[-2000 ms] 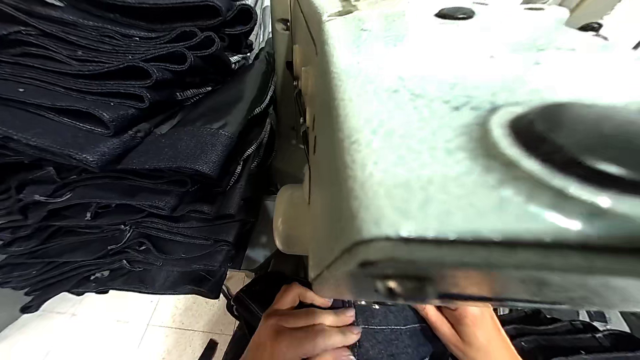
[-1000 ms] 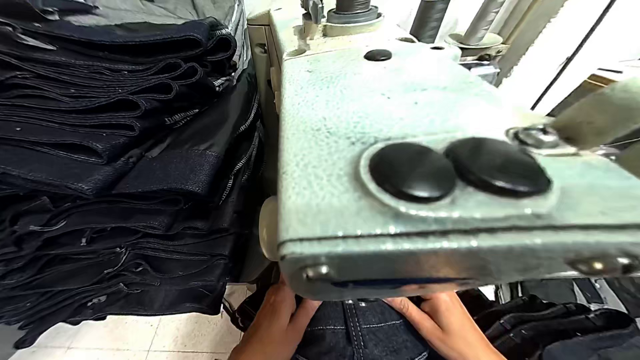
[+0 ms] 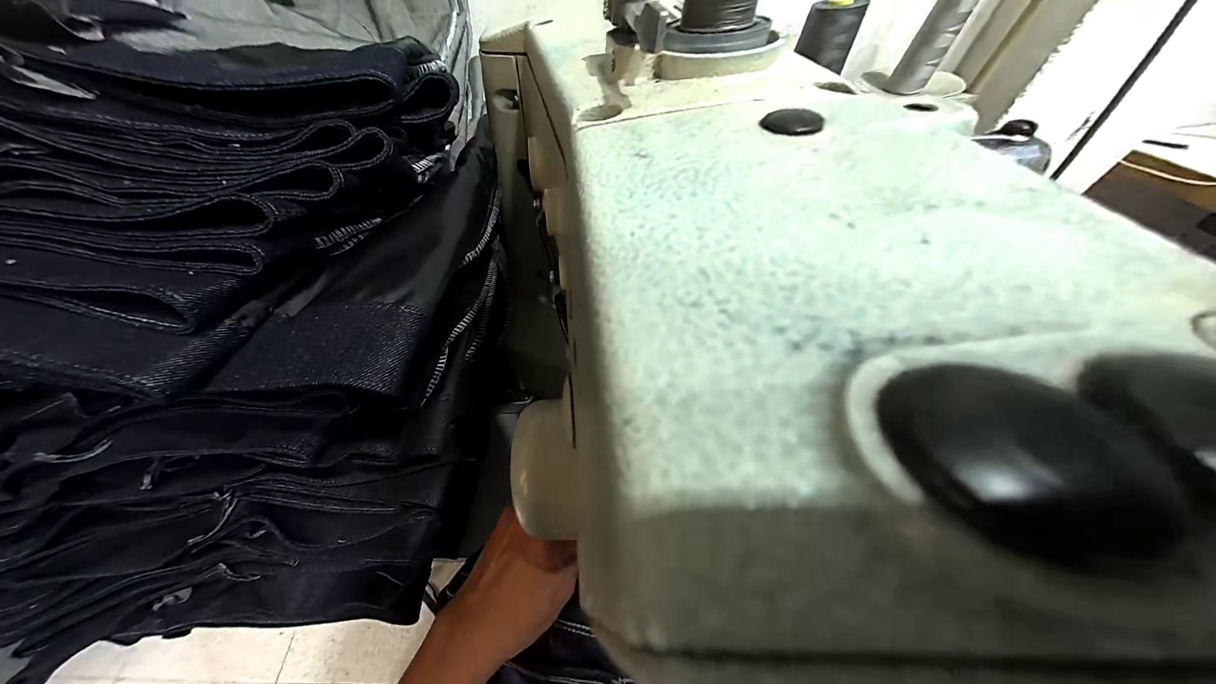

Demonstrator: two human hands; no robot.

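The pale green head of an industrial sewing machine fills the centre and right. Under its left edge, my left hand reaches in beside a round cream knob; its fingers are hidden behind the machine. Dark denim with light stitching lies just below and right of that wrist. Whether the hand grips the denim cannot be seen. My right hand is out of sight.
A tall stack of folded dark denim pieces stands close on the left. Thread cones rise behind the machine head. Pale floor tiles show below the stack.
Both hands were on the denim below the machine; my left hand has moved forward under the machine's left edge, and my right hand has gone from view. The view has shifted.
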